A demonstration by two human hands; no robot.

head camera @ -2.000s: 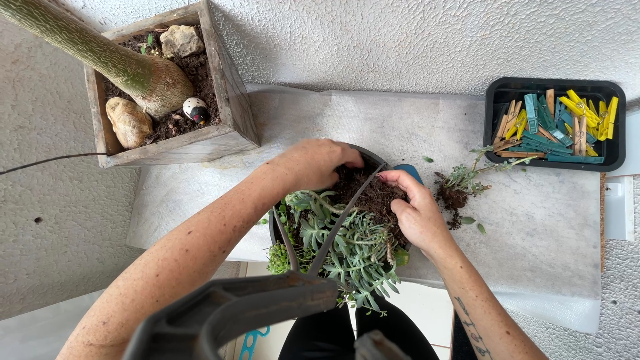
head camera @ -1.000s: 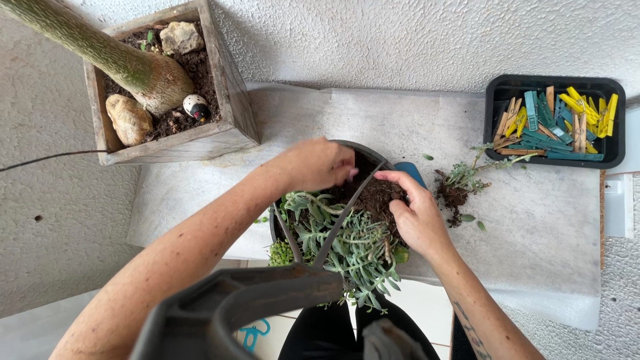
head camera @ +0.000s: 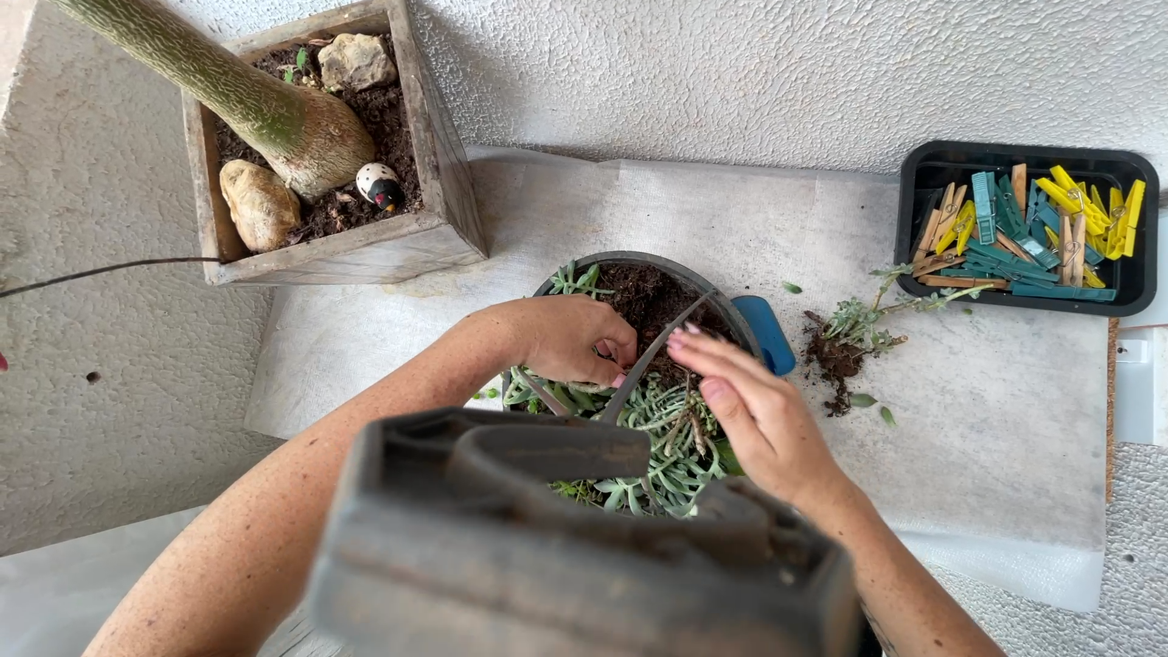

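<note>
A round dark hanging pot [head camera: 671, 262] holds brown soil [head camera: 639, 297] and trailing grey-green succulents [head camera: 671, 438]. Its plastic hanger [head camera: 652, 356] rises toward the camera, and the large blurred top hides the pot's near side. My left hand [head camera: 579, 342] is bent over the soil and stems at the pot's left, thumb and fingertips close together; whether a stem is between them is hard to tell. Over the right side of the soil, my right hand [head camera: 753, 401] has its fingers extended beside a hanger strap, nothing visibly held.
A wooden planter [head camera: 447, 182] with a thick trunk and stones stands at upper left. To the right, an uprooted succulent sprig [head camera: 853, 333] lies on the pale sheet [head camera: 985, 411], near a black tray [head camera: 1031, 155] of clothespins. A blue flat object [head camera: 765, 333] touches the pot's right side.
My left hand has moved from the pot's far part down toward the plants at its left. My right hand's fingers have straightened. The hanger's blurred top now covers more of the near view.
</note>
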